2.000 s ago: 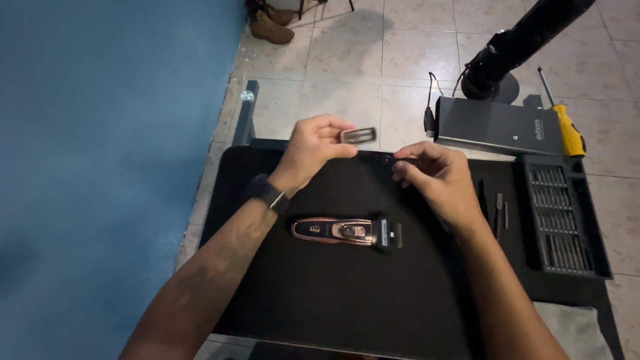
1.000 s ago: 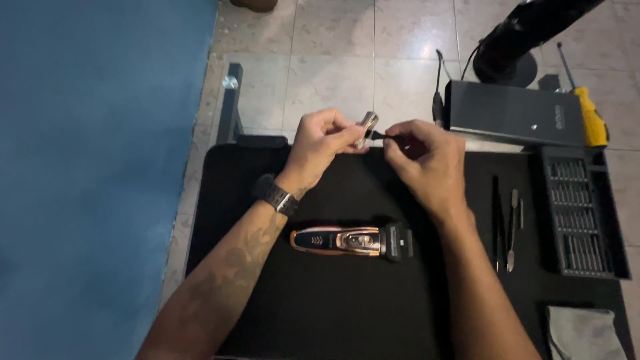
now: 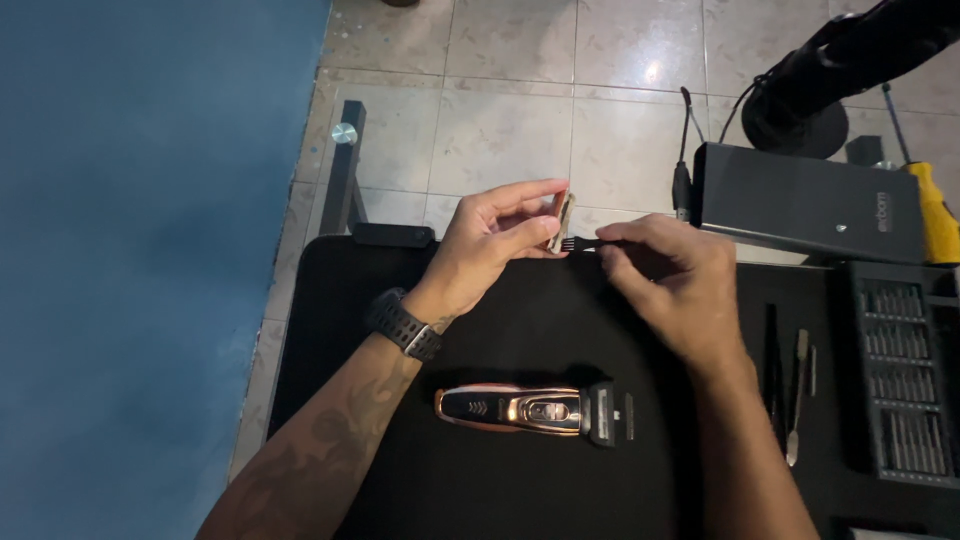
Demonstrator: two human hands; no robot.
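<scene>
Between the fingers and thumb of my left hand (image 3: 499, 244) is a small shaver foil frame (image 3: 561, 223), copper-coloured on one side and pale on the other, held on edge over the mat's far border. My right hand (image 3: 675, 277) pinches a small black cleaning brush (image 3: 589, 244), its bristle end at the lower part of the frame. Below both hands an electric shaver (image 3: 517, 409), black and rose gold, lies on the black mat (image 3: 525, 487) with its head to the right. A thin metal strip (image 3: 629, 417) lies by the head.
On the right are a black tweezer-like tool (image 3: 772, 360), a metal spatula (image 3: 799, 397), a case of screwdriver bits (image 3: 900, 375), a dark box (image 3: 810, 199) and a yellow-handled screwdriver (image 3: 937, 217). A black cylindrical stand (image 3: 795, 112) rises behind. A blue wall borders the left.
The foil frame, tilted flat two seconds ago, is now turned on edge. The brush tip has shifted to its lower end. The shaver has stayed on the mat.
</scene>
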